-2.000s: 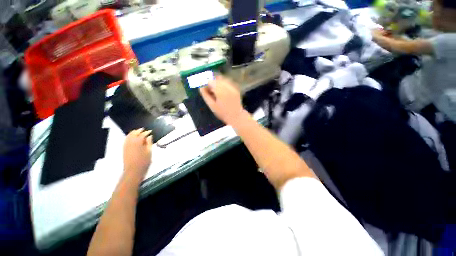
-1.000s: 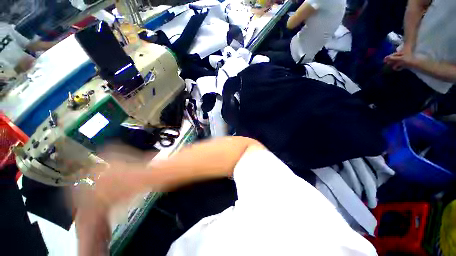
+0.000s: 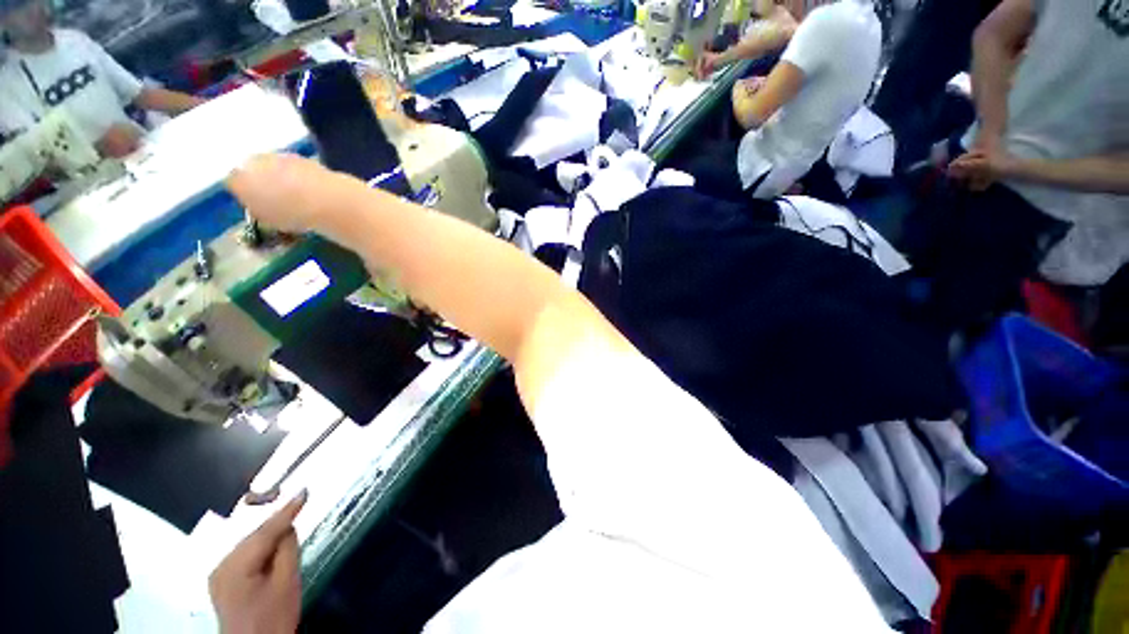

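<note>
My right hand (image 3: 275, 195) is raised over the back of the cream and green sewing machine (image 3: 180, 325), near the dark smartphone (image 3: 344, 118); whether its fingers touch or hold anything cannot be told. My left hand (image 3: 263, 572) is low at the table's front edge, index finger extended, with nothing visible in it. A black panel (image 3: 173, 458) lies at the needle area. A stack of black panels (image 3: 50, 526) lies at the left. Small black pieces (image 3: 353, 359) lie right of the needle. A thin rod-like item (image 3: 297, 458) lies on the table.
Black scissor handles (image 3: 442, 341) lie under the machine arm. A red slotted basket (image 3: 50, 297) stands behind at the left. A large black and white cloth heap (image 3: 768, 310) is at the right. A blue crate (image 3: 1040, 396) stands at the far right. Several people are around.
My right hand has moved from the machine's front, across the needle area, up over the machine's back. My left hand is lower in view. The view has turned right.
</note>
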